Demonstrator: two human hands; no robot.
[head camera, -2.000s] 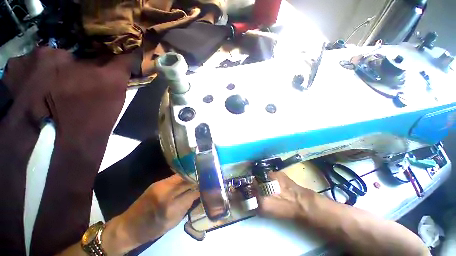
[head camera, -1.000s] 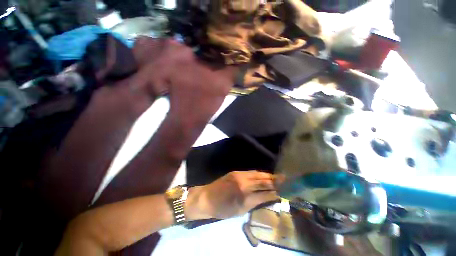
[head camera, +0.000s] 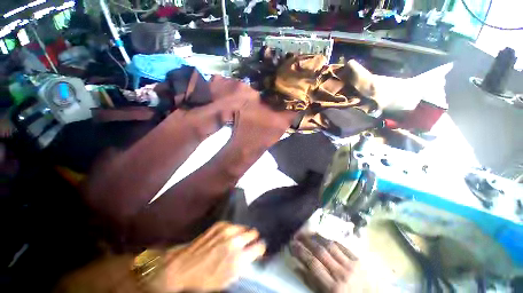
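Note:
A black cut panel (head camera: 281, 214) lies on the white table left of the sewing machine head (head camera: 347, 186). My left hand (head camera: 221, 254), blurred, is at the panel's lower left edge with fingers pointing right; whether it grips the cloth is unclear. My right hand (head camera: 324, 260), also blurred, lies with fingers spread below the machine head, near the panel's lower right. Its wrist is cut off by the bottom edge. Large maroon-brown panels (head camera: 252, 149) spread left of the black panel. The needle area is too blurred to make out.
A crumpled mustard-brown fabric pile (head camera: 301, 83) and a red block (head camera: 424, 114) lie behind the machine. A dark thread cone (head camera: 500, 71) stands at the right. Another machine (head camera: 66, 97) stands at the far left. Blurred dark scissors (head camera: 430, 254) lie under the machine arm.
The view has swung left and up. My left hand has moved back from beside the machine head toward me. My right hand has come out from under the machine arm to the front.

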